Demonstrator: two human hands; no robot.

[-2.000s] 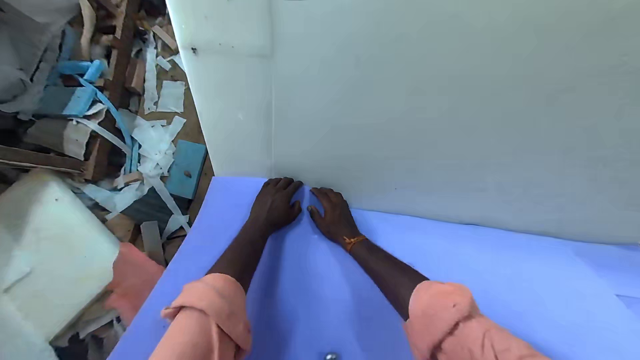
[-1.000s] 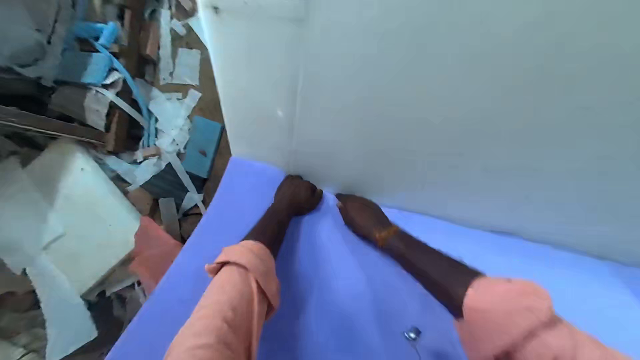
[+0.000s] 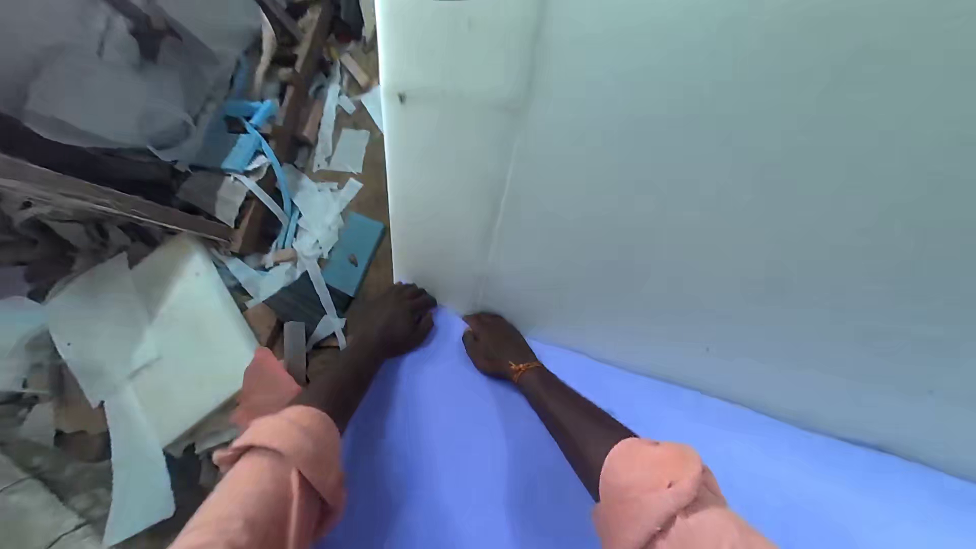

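Note:
A blue sheet point(image 3: 450, 450), which looks like fabric or thin foam, spans the lower middle and right. Beyond it a large pale foam slab or panel point(image 3: 686, 191) fills the upper right, a seam running down near its left side. At the slab's near left corner, my left hand point(image 3: 400, 316) has its fingers curled on the sheet's far left edge. Just right of it my right hand point(image 3: 494, 343), an orange thread on the wrist, grips the sheet's far edge against the slab. The fingertips of both are partly hidden.
Left of the slab, the floor bears white scraps point(image 3: 316, 206), a blue flat piece point(image 3: 354, 252) and a wooden beam point(image 3: 293, 114). A cream foam block point(image 3: 191, 335) lies at the left, with a pink scrap point(image 3: 263, 385) beside it.
My left hand has moved left along the sheet's far edge to its corner. My right hand's fingers, spread flat two seconds ago, are now curled. The round metal thing on the sheet has left the view.

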